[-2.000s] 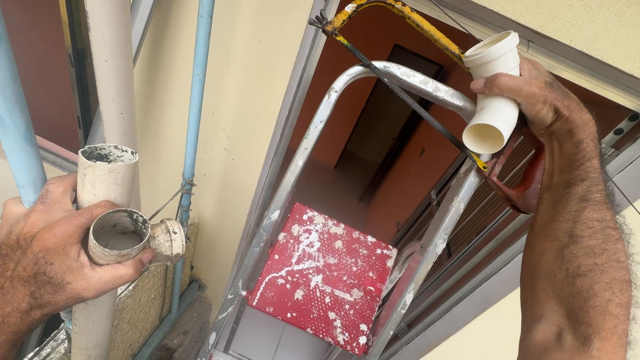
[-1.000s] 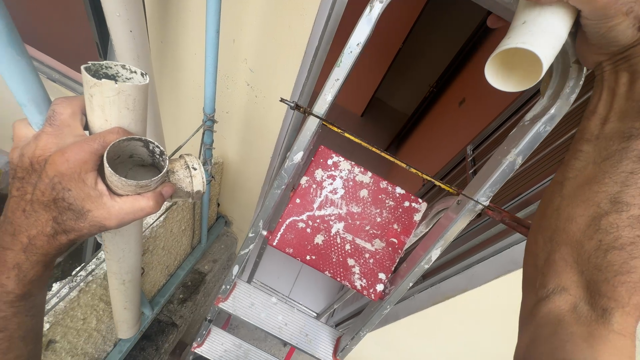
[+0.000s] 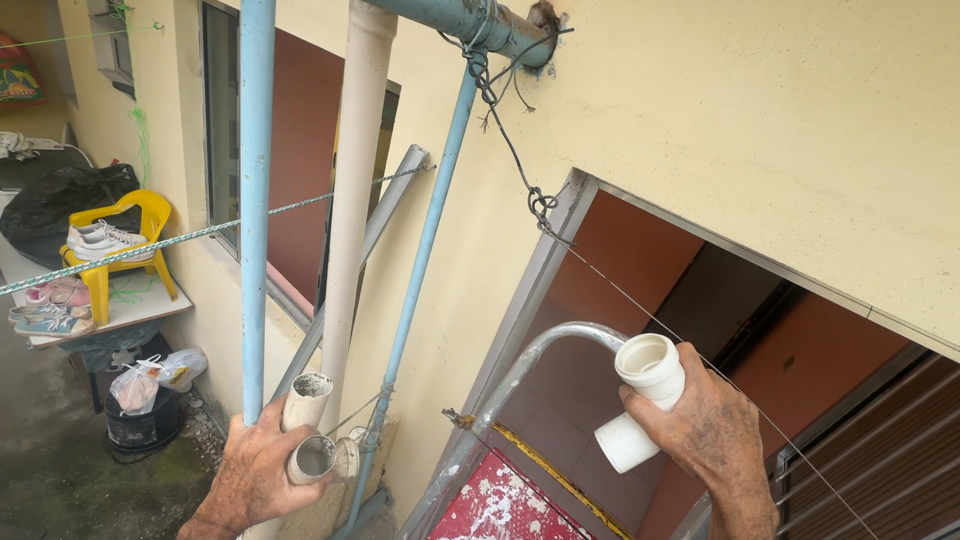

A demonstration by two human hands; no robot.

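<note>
At the lower left, my left hand [image 3: 259,469] is wrapped around an upright cream plastic pipe [image 3: 305,401] with a dirty open top. Against it, within the same grasp, is an old pipe fitting [image 3: 312,458] whose round mouth faces me. My right hand [image 3: 705,431] grips a clean white PVC elbow fitting [image 3: 649,382], its socket end up and its other end pointing down to the left. Behind the elbow is the bent metal tube of a stepladder [image 3: 517,367]. A yellow-framed hacksaw [image 3: 562,480] rests across the ladder, over its red paint-spattered top [image 3: 495,502].
Blue pipes [image 3: 256,210] and a pale vertical pipe [image 3: 356,187] stand near my left hand. Twisted wire [image 3: 541,206] hangs from the wall pipe and runs past my right hand. A striped rope [image 3: 195,234] crosses at left, before a yellow chair [image 3: 154,217] on a table.
The view has tilted up strongly. The hacksaw, by my right hand two seconds ago, now lies across the ladder away from it. The elbow remains in my right hand, now turned with its socket end up.
</note>
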